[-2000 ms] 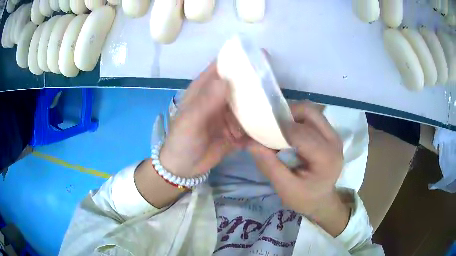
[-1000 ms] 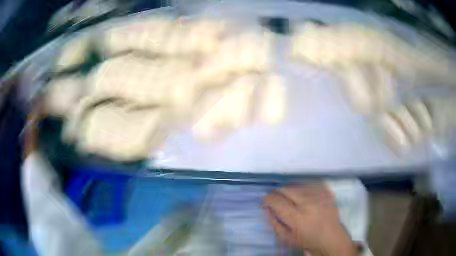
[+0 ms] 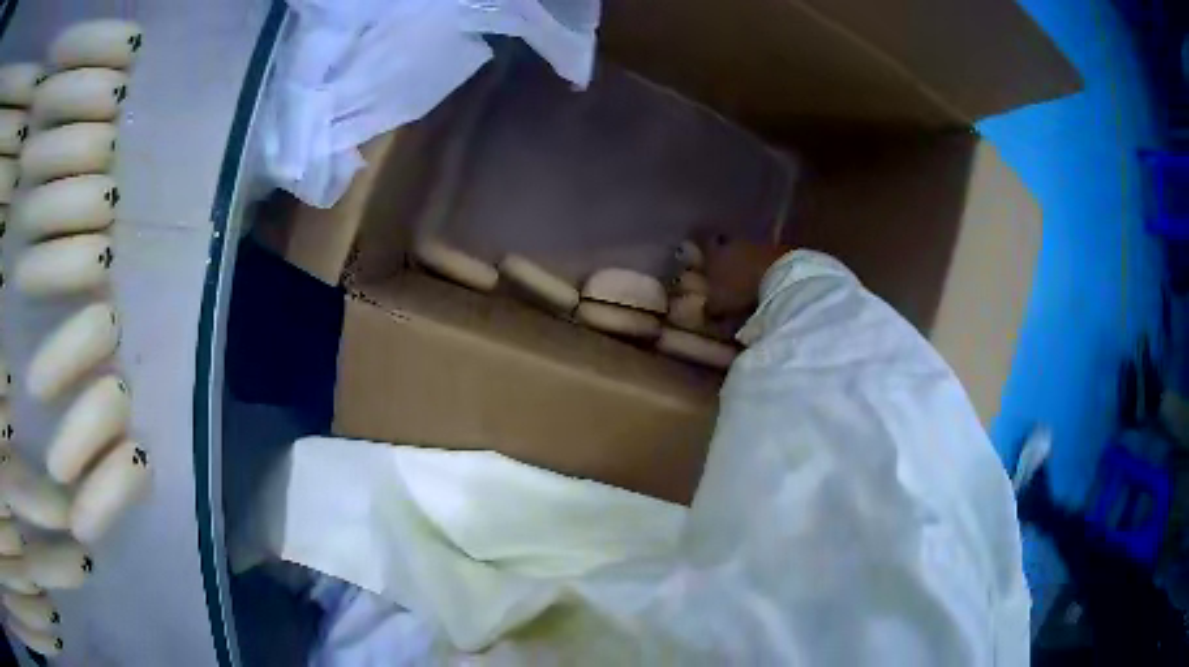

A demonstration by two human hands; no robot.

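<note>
The brown carton (image 3: 522, 391) stands open beside the bench. Inside it, cream housings lie in a row along the near wall, among them a paired housing (image 3: 622, 302) with a dark seam. My right hand (image 3: 741, 276) is inside the carton at the right end of this row, dim and partly hidden by my pale sleeve. Small cream pieces (image 3: 687, 280) show right beside its fingers. Whether it grips one cannot be told. My left hand is out of the picture.
A grey-white liner sheet (image 3: 587, 170) lies in the carton. Crumpled white film (image 3: 378, 72) hangs over its left corner. Carton flaps stand up at the top and right. Rows of cream housings (image 3: 68, 205) lie on the bench at left, behind its dark green edge (image 3: 224, 261).
The view has swung from the bench to the carton. My right hand is now inside the carton. The housing held in both hands two seconds ago is no longer seen there, and my left hand has left the picture.
</note>
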